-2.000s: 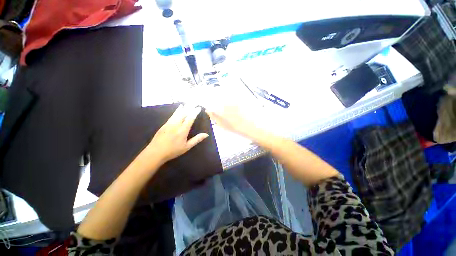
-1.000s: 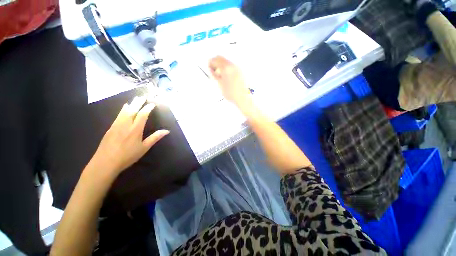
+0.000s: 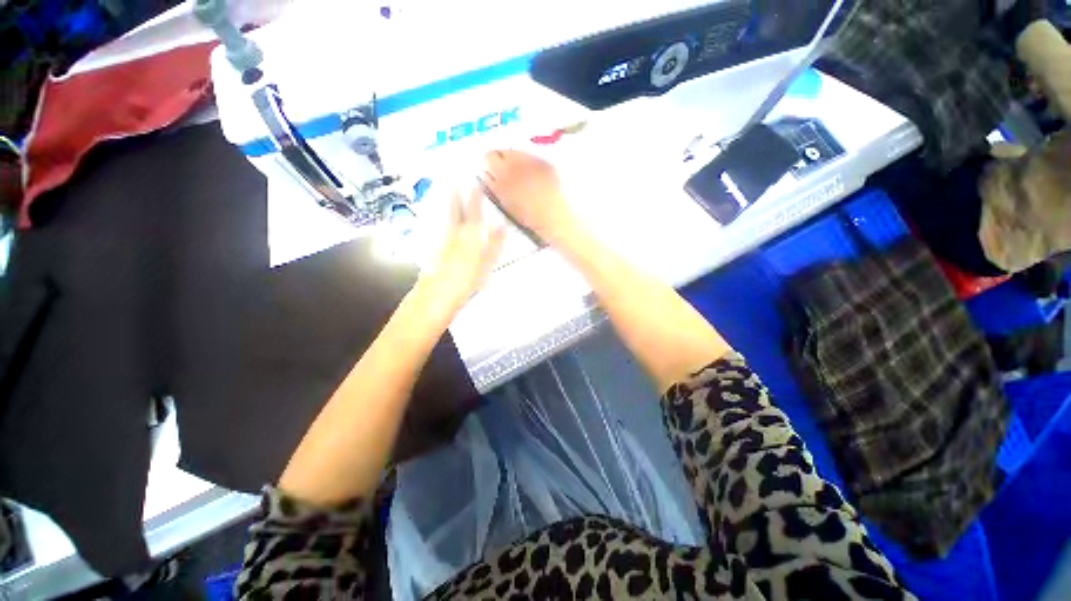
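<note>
The dark garment panel (image 3: pixel 223 317) lies left of the needle and over the table's front edge. My left hand (image 3: pixel 464 249) is right of the presser foot (image 3: pixel 393 217), over the bed beside the panel's right part. My right hand (image 3: pixel 526 194) is next to it, fingers bent, fingertips close to my left fingertips. Glare hides whether either hand holds a small pale piece. A slim dark thing, possibly the thread snips (image 3: pixel 512 216), shows between my hands. The white sewing machine (image 3: pixel 472 125) has a blue stripe and JACK lettering.
A small red scrap (image 3: pixel 552 136) lies below the lettering. A black phone-like rectangle (image 3: pixel 742 174) is at the table's right end. Red cloth (image 3: pixel 112 112) is heaped behind the panel. Plaid pieces (image 3: pixel 904 364) and blue bins (image 3: pixel 1034 493) are at right, near another person's arm (image 3: pixel 1045 59).
My left hand has left the panel near the needle and moved right to my right hand. The red scrap now shows on the bed. The camera view has shifted.
</note>
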